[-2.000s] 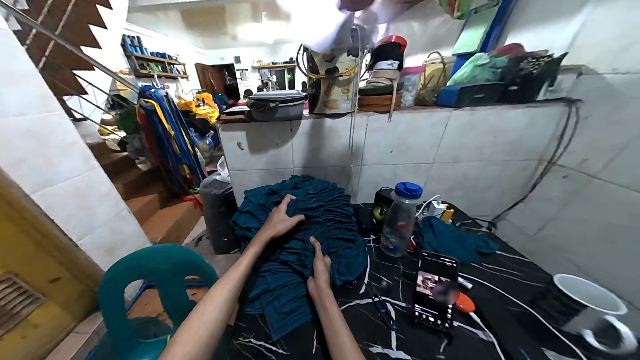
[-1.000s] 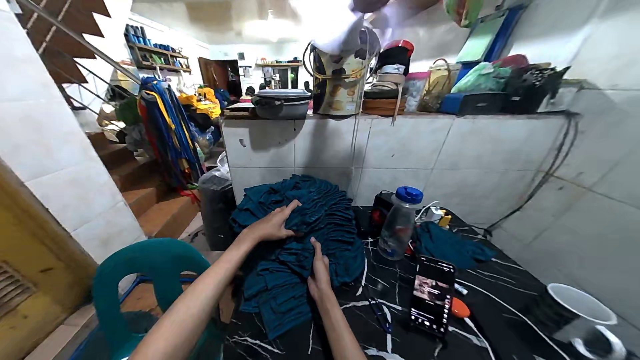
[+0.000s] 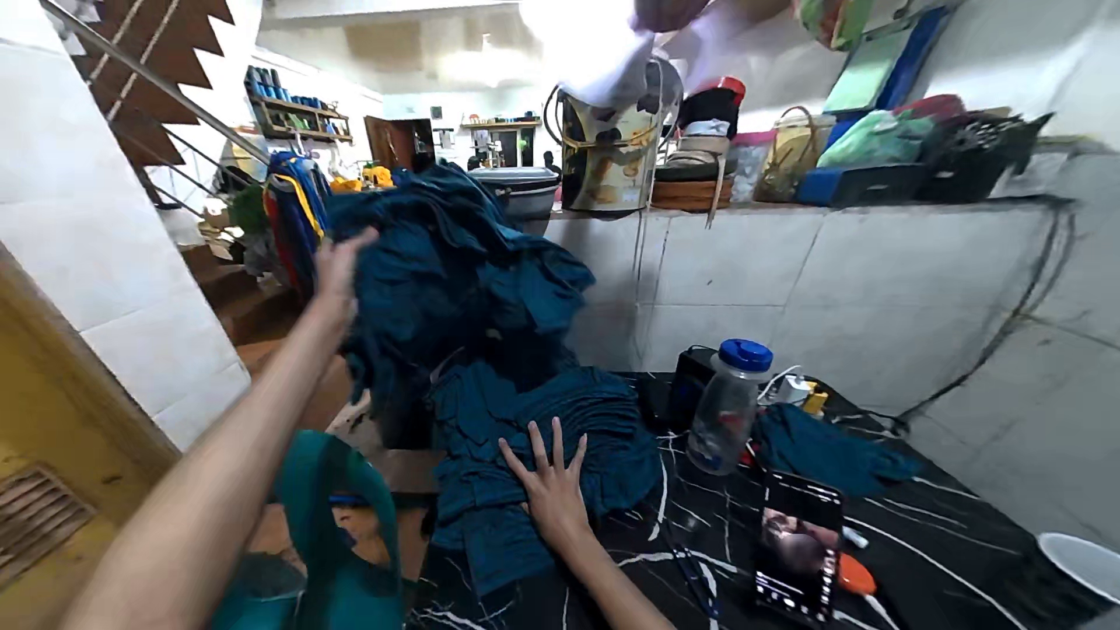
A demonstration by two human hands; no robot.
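Observation:
My left hand (image 3: 343, 267), slightly blurred, grips the left edge of a large bunch of dark teal cloth (image 3: 455, 254) raised above the table's left side. Beneath and nearer lies a pile of the same teal cloth (image 3: 525, 437) in gathered folds on the black marbled tabletop (image 3: 647, 577). My right hand (image 3: 556, 486) rests palm down on that pile with its fingers spread. Whether the raised bunch touches the pile at its back is hard to tell. A smaller teal cloth piece (image 3: 827, 446) lies to the right, behind the phone.
A clear bottle with a blue lid (image 3: 731, 407) stands right of the pile. A propped smartphone (image 3: 798, 547), an orange object (image 3: 856, 575) and a white mug (image 3: 1072, 573) are farther right. A green plastic chair (image 3: 337, 472) is at the left. A tiled ledge (image 3: 726, 262) holds a bucket and bags.
My left hand has moved up and to the left, lifting much of the cloth from the heap. My right hand, earlier at the heap's near side, now lies flat on the remaining pile.

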